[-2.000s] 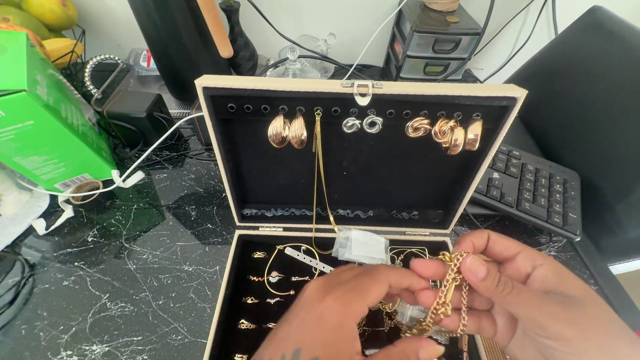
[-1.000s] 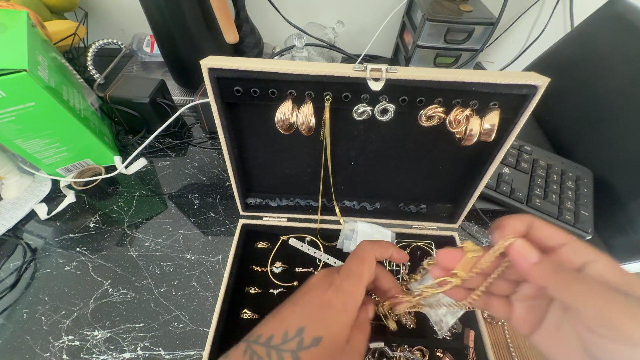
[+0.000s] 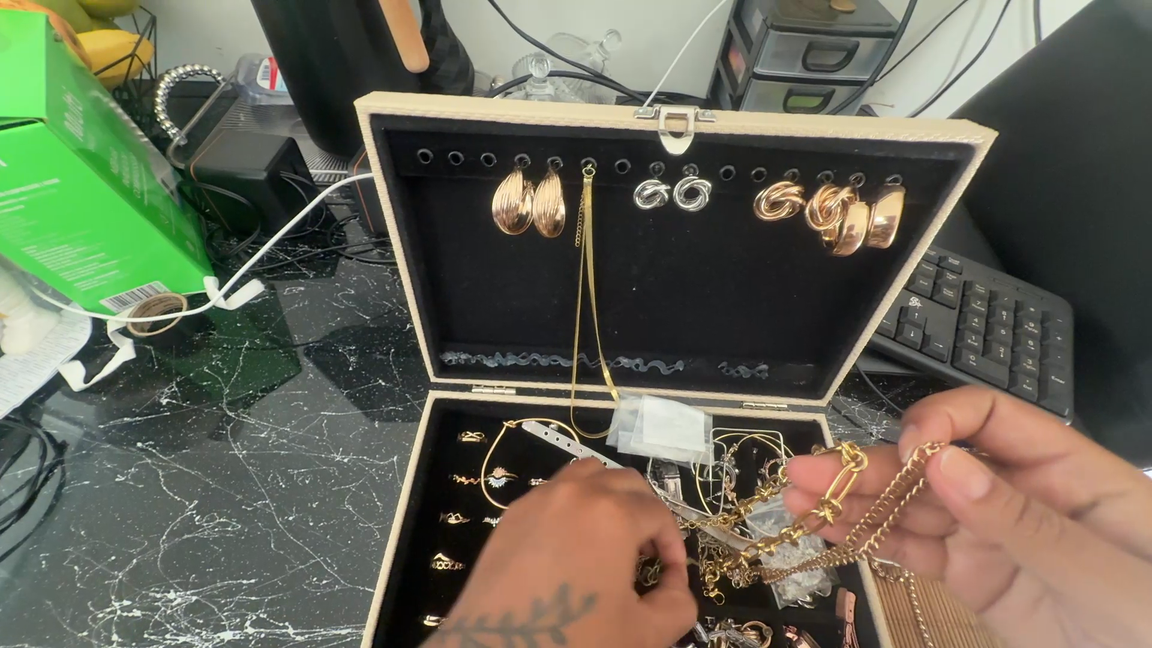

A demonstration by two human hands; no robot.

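Note:
A cream jewelry box (image 3: 679,110) with black lining stands open. My right hand (image 3: 1017,504) pinches gold chains (image 3: 886,513) at the box's right side; they run down into a tangle of chains. My left hand (image 3: 585,558) is over the lower compartment, fingers curled down at the tangle; whether they grip a chain is hidden. Rings (image 3: 445,562) line the left part. A thin gold necklace (image 3: 585,297) hangs from the lid, between gold earrings (image 3: 513,202) and silver knot earrings (image 3: 691,193). A small clear bag (image 3: 661,430) lies near the hinge, another (image 3: 792,562) under the chains.
The box stands on a black marble-patterned surface (image 3: 297,486). A green carton (image 3: 90,180), a tape roll (image 3: 157,313) and a white cable (image 3: 306,200) are at the left. A keyboard (image 3: 981,324) lies at the right, with small plastic drawers (image 3: 814,54) behind the box.
My right hand has drawn the chains out to the right, where they now stretch from the tangle. My left hand has moved apart from the right and lower over the box.

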